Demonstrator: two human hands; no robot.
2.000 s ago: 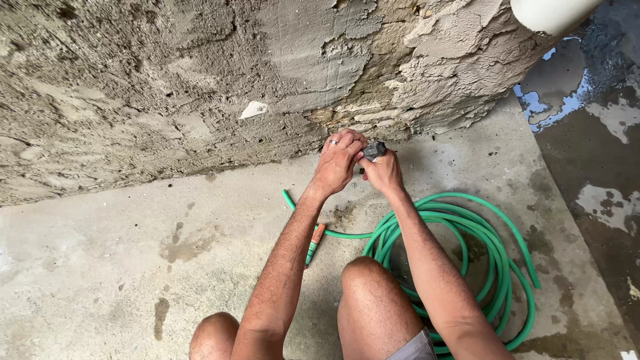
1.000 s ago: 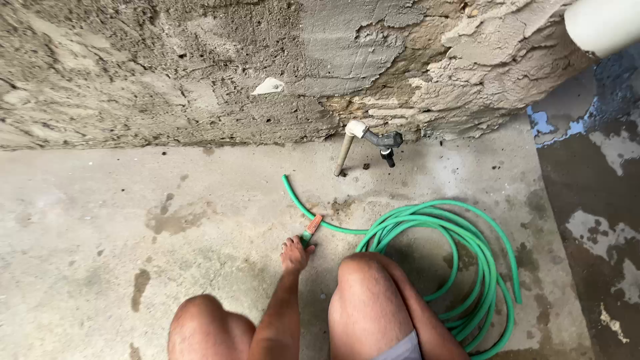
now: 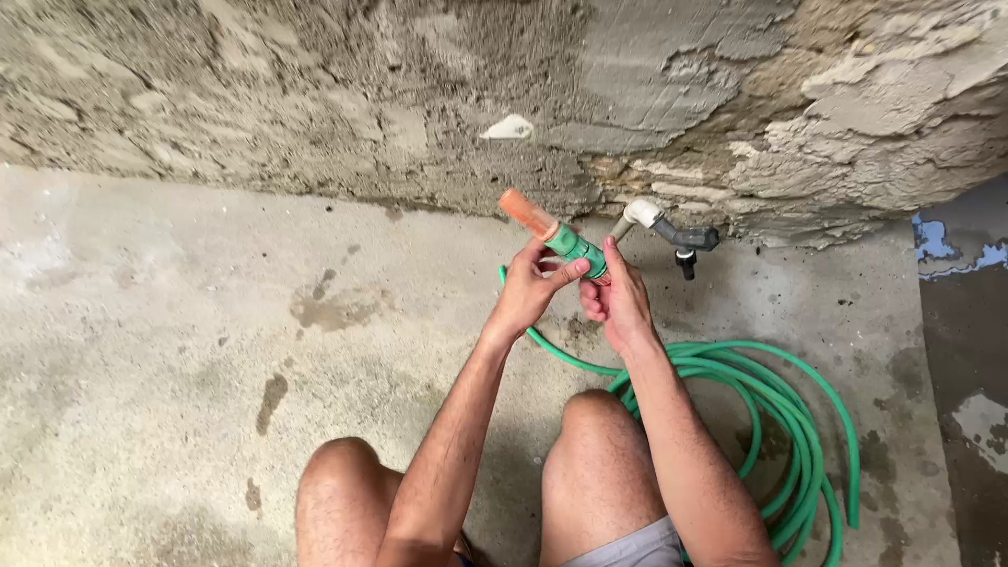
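Observation:
An orange and green plastic hose nozzle point(image 3: 563, 239) is held up between both hands, tilted with its orange end toward the upper left. My left hand point(image 3: 531, 287) grips its green middle, thumb on top. My right hand point(image 3: 618, 295) is at the lower, reddish end, its thumb extended alongside; the palm side partly hides that end. Just right of the hands, a dark grey plastic tap point(image 3: 687, 236) with a black spout sits on a white pipe elbow point(image 3: 642, 213). The coiled green garden hose point(image 3: 803, 441) lies on the floor, with one free end left of my left hand.
A rough plastered wall point(image 3: 315, 102) rises behind the tap, with a white chip point(image 3: 509, 127) on it. The concrete floor point(image 3: 157, 354) has damp spots. At the right, the slab's edge meets a darker, patchy surface point(image 3: 965, 331). My bent knees are below the hands.
Both hands were at the tap at first. My left hand then reached the nozzle on the floor by the hose; now the nozzle is raised near the tap, with both hands on it.

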